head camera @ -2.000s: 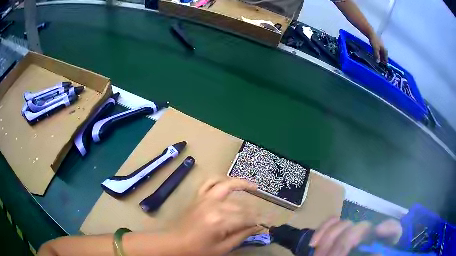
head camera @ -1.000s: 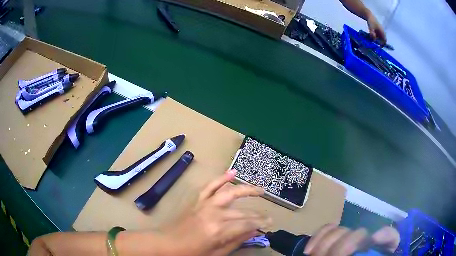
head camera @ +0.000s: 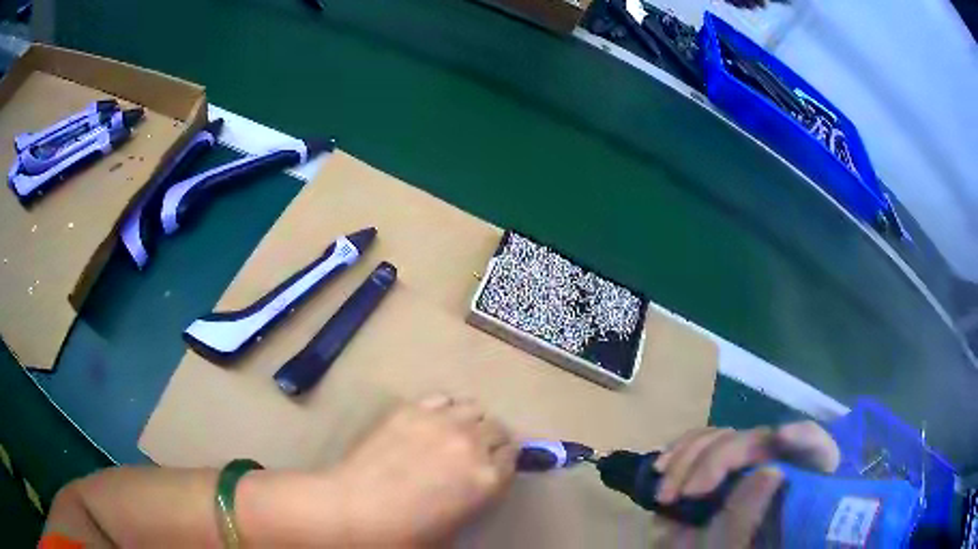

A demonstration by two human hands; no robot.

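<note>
My left hand is closed around a handle assembly; only its lavender and black end shows past the fingers. My right hand holds the blue and black electric screwdriver. The screwdriver bit points left at the end of the handle assembly; whether they touch is unclear. The screw tray, holding a heap of tiny silver screws, sits beyond my hands on the cardboard work mat. Another handle assembly and a black handle cover lie on the mat to the left.
A cardboard tray at left holds several lavender and black parts. Two handle assemblies lie beside it. The green conveyor belt runs behind the mat. A blue parts bin is at right; another blue bin stands across the belt.
The view has shifted, so the bench items sit higher in the picture. My left hand has gone from spread fingers near the screw tray to closed around the handle assembly. More of the screwdriver shows.
</note>
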